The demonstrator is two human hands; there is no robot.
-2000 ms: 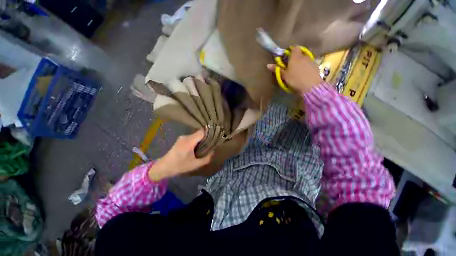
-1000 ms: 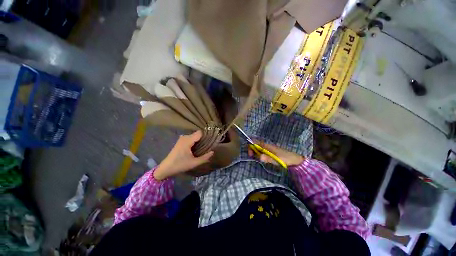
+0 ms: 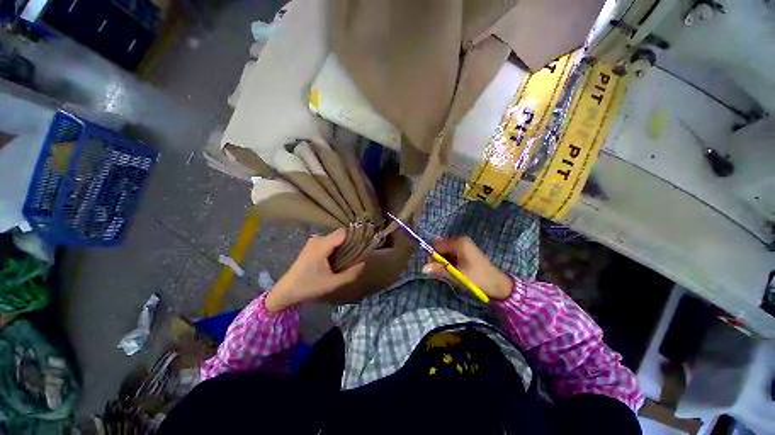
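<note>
My left hand (image 3: 312,270) grips a gathered bundle of brown fabric pieces (image 3: 330,189) that fan out above it towards the table. My right hand (image 3: 470,265) holds thread snips with yellow handles (image 3: 459,279). The blades point up and left, with their tip at the right side of the bundle's gathered end. I cannot tell whether the blades touch the fabric. A large brown panel (image 3: 399,64) lies on the table edge and hangs down beside the bundle.
The white machine table (image 3: 654,191) with yellow PIT tape (image 3: 570,157) is at the right. A paler fabric stack (image 3: 270,93) is at the upper left of the panel. A blue crate (image 3: 89,183) and a crumpled plastic scrap (image 3: 138,326) are on the floor at left.
My right hand with the snips has come down and left from over the table's panel to the bundle. My left hand keeps its grip. The view has shifted slightly.
</note>
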